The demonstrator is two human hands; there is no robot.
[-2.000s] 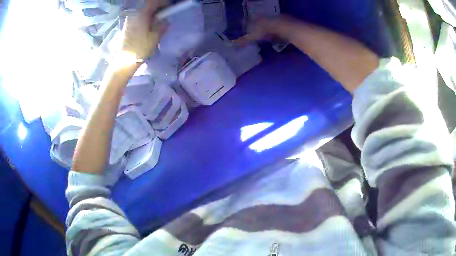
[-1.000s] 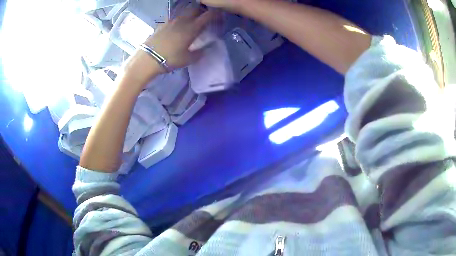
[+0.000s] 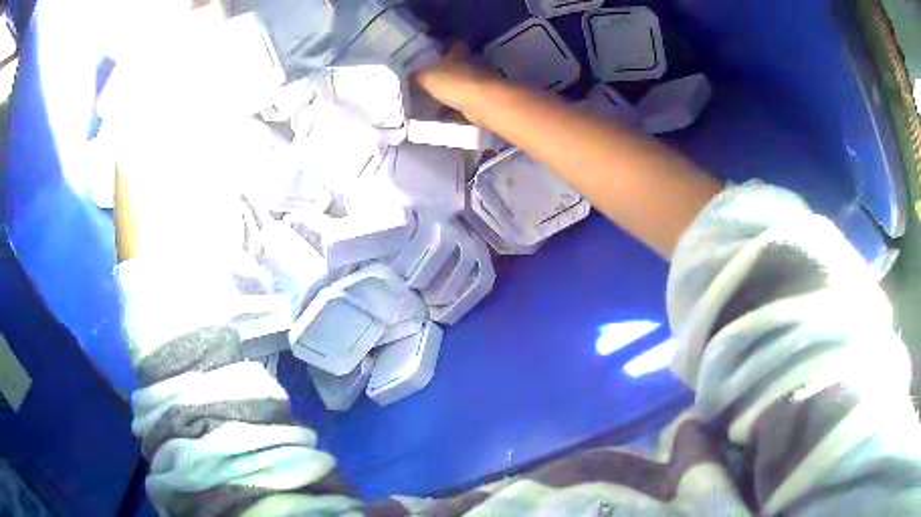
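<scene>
White rounded-square plastic housings (image 3: 530, 192) lie in a loose heap inside a blue tub (image 3: 525, 374). They lie at different angles, some face up with thin dark slots, some on edge. My right hand (image 3: 444, 76) is blurred at the top centre, at the heap beside a greyish housing (image 3: 389, 42); its fingers are mostly hidden and I cannot tell whether it grips. My left forearm runs up the left side into strong glare, and the left hand is lost in that white area.
More housings (image 3: 624, 43) lie at the tub's upper right, against its dark blue inside. Glare washes out the upper left of the heap. The tub's right wall (image 3: 868, 131) curves beside my right sleeve. My striped sleeves and top cover the lower edge.
The view has shifted, so the heap sits lower and more of the tub shows. My left hand has moved left into the glare, away from the housing by it. The right hand is now blurred.
</scene>
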